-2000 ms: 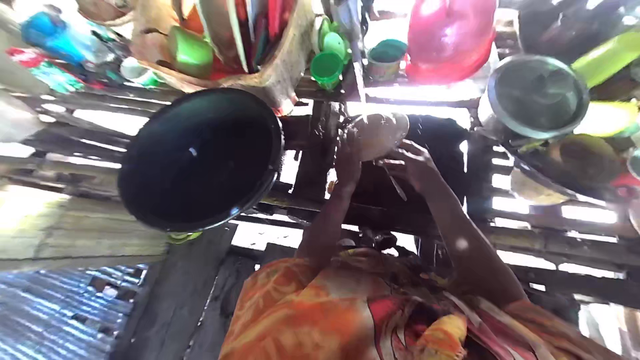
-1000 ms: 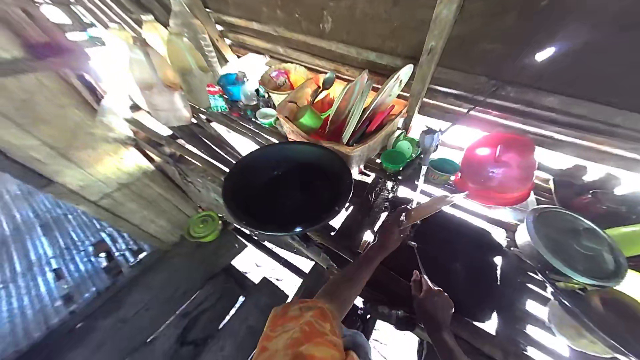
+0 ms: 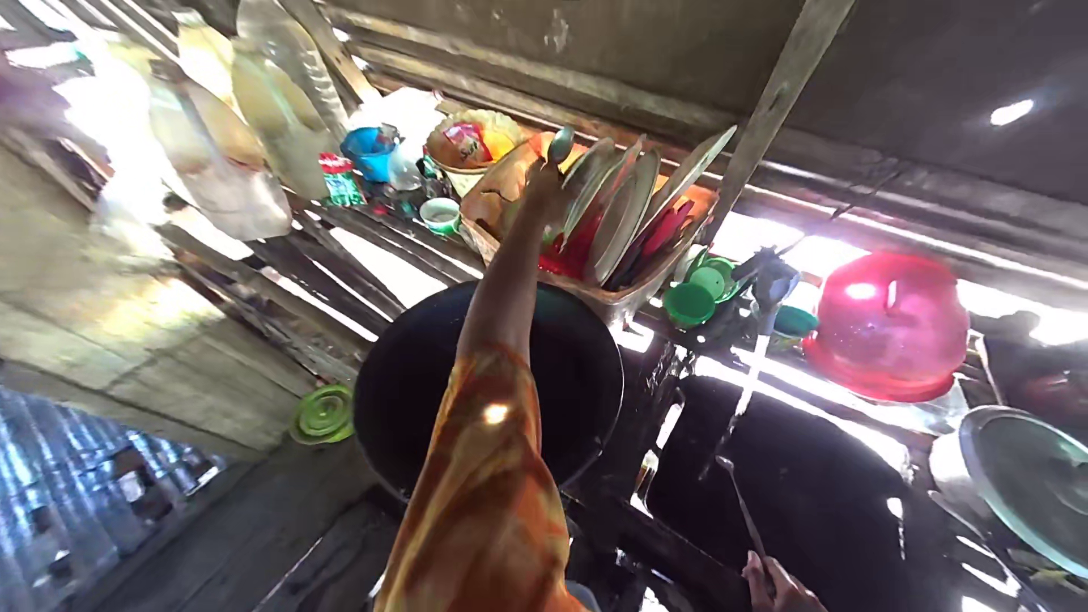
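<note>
My left hand reaches over the large black basin into a plastic dish basket that holds several upright plates. It is at a metal spoon whose bowl points up; whether the fingers grip it is hard to tell. At the lower right my right hand holds a thin metal utensil, its small end pointing up and away. Water runs from a tap in a thin stream left of that utensil's tip.
Green cups and an upturned pink plastic bowl stand around the tap. A lidded metal pot is at the right edge. Plastic jugs, a blue cup and a green-white cup sit at back left. The slatted wooden floor has gaps.
My left hand has moved from near the water stream to the dish basket at the left. The pale round item it held a second ago is out of that hand. The view has shifted.
</note>
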